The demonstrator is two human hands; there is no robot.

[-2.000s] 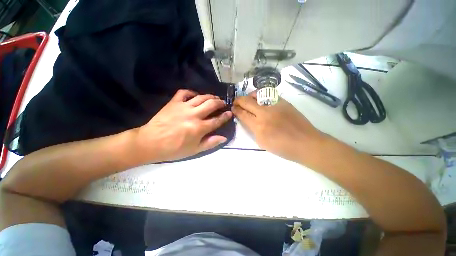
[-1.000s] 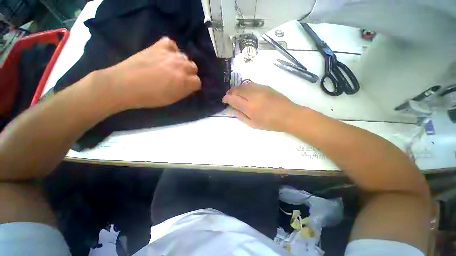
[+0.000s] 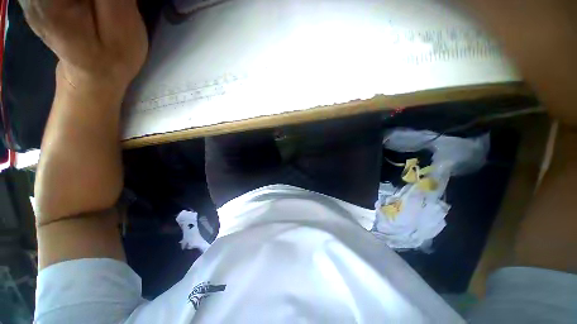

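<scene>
My left hand point(image 3: 101, 38) is at the top left, cut off by the top edge, with its back towards me. Its fingertips are out of view, so what it holds cannot be told. Dark garment cloth point(image 3: 30, 82) lies at the left beside my left wrist and forearm. My right hand is out of the picture; only my blurred right arm shows at the right edge. The needle and machine head are not in view.
The white sewing table point(image 3: 304, 57) has a wood-coloured front edge and printed ruler marks point(image 3: 452, 47). Below it hangs a white scrap bag point(image 3: 414, 215) with yellowish bits. A thin red rim point(image 3: 5, 120) shows at the far left. My lap is below the table.
The view has tipped down towards the lap, and the machine head, shears and tweezers have left the picture. My left hand is now at the top left; my right hand has gone out of view.
</scene>
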